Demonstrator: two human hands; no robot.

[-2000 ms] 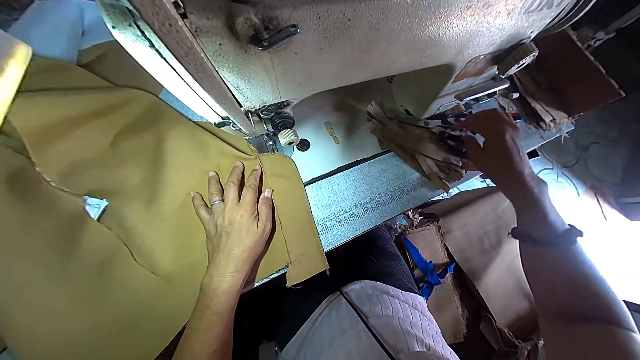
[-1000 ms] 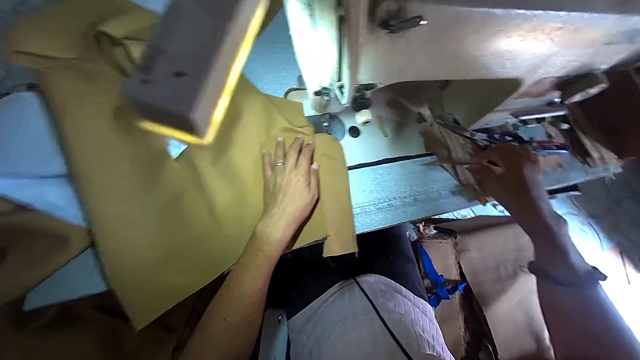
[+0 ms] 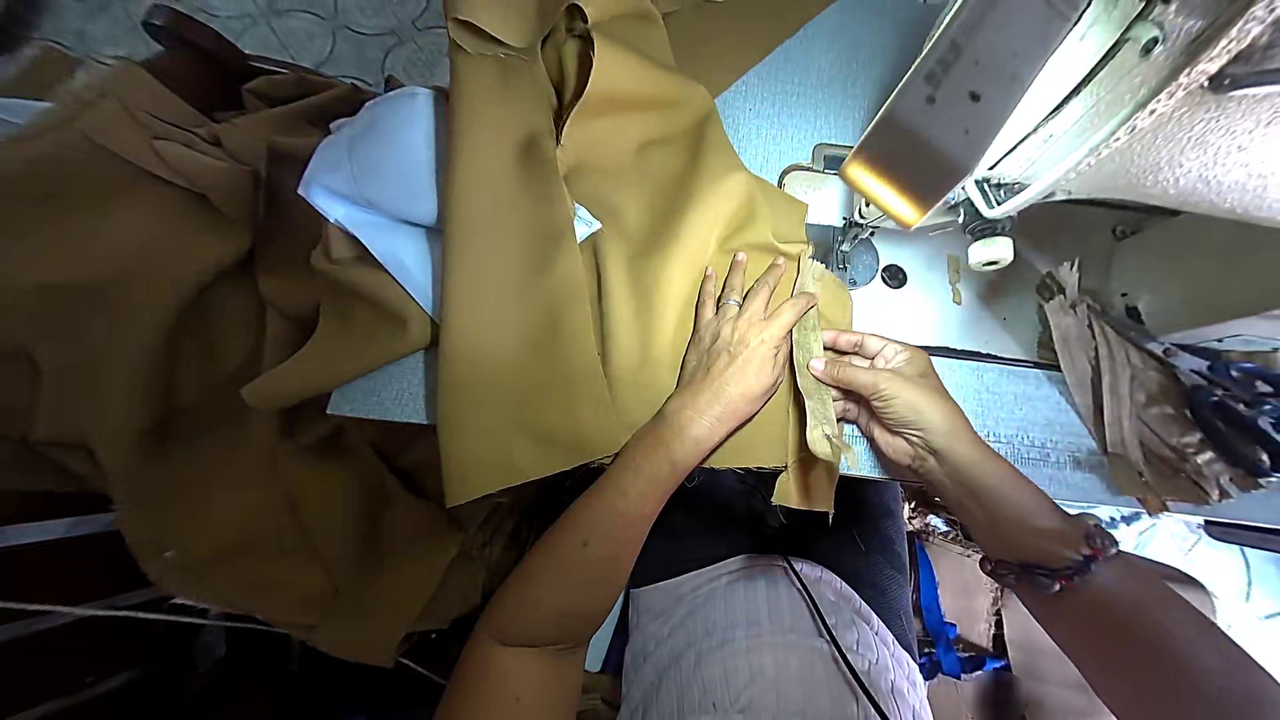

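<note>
Mustard-tan fabric (image 3: 520, 330) lies across the sewing machine's bed, its right edge near the presser foot (image 3: 853, 235). Flat on that fabric rests my left hand (image 3: 735, 355), fingers spread and a ring on one finger, the fingertips beside a pale narrow strip (image 3: 815, 375). This strip runs along the fabric's right edge, and my right hand (image 3: 885, 390) pinches its right side between thumb and fingers. A bracelet circles my right wrist. The underside of the fabric is hidden.
Brown cloth scraps (image 3: 1130, 400) and dark-handled scissors (image 3: 1235, 400) lie on the machine table at the right. A lamp head (image 3: 965, 100) hangs over the needle area. More tan fabric (image 3: 190, 330) and a white cloth (image 3: 385, 170) are heaped at the left. A blue ribbon (image 3: 935, 610) hangs below.
My right hand has moved left from the scraps and scissors to the fabric edge and taken hold of the pale strip. The view has shifted left.
</note>
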